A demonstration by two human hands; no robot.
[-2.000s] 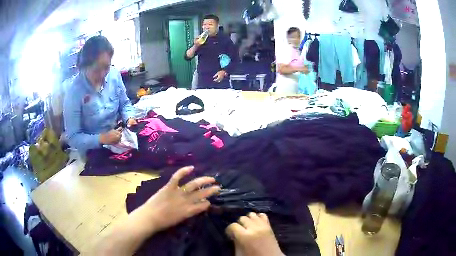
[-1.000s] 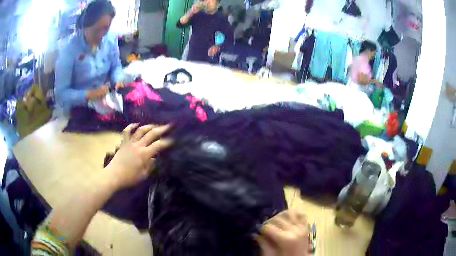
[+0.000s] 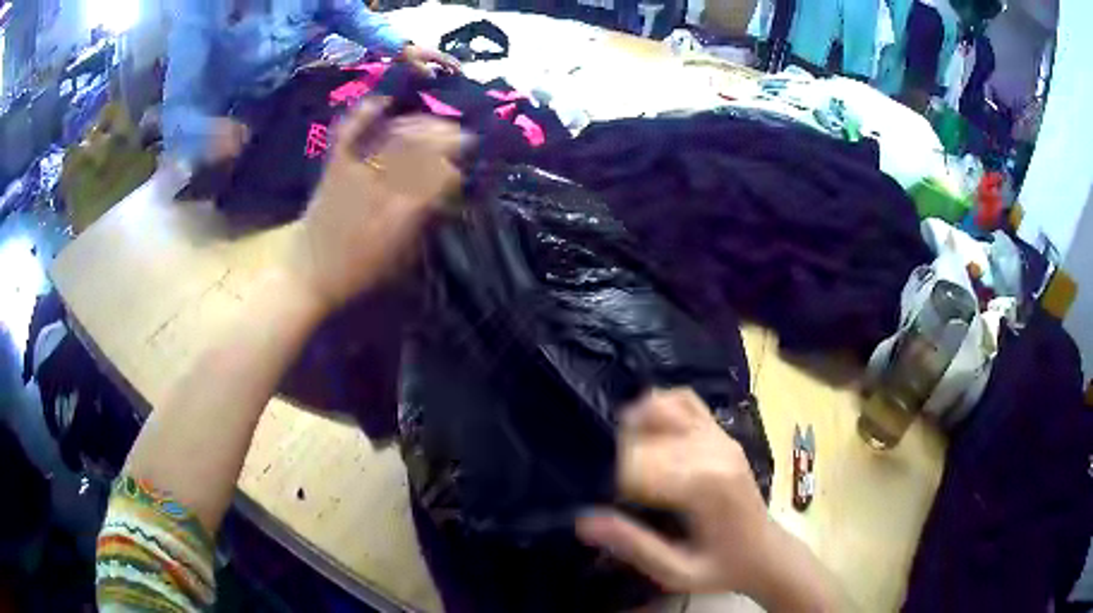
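Note:
A shiny, crinkled black plastic bag [image 3: 527,359] lies in front of me over the near table edge. My left hand [image 3: 381,198] is raised at the bag's upper left edge, blurred, with its fingers curled on the plastic. My right hand [image 3: 677,491] is at the bag's lower right, fingers bent round its edge. A dark purple garment [image 3: 348,365] lies partly under the bag on the left. A large heap of dark purple cloth [image 3: 755,228] lies behind it. Thread snips [image 3: 803,467] lie on the table to the right of my right hand.
A bottle [image 3: 917,365] and a pale bag [image 3: 977,347] stand at the table's right. A person in light blue [image 3: 228,60] handles purple cloth with pink patches [image 3: 521,120] at the far left. White garments [image 3: 623,72] lie behind. Dark cloth [image 3: 1013,467] hangs at the right edge.
My view has tilted down. The bag is more spread out and shows larger. My left hand has risen with the bag's edge, and my right hand has moved onto the bag's lower right.

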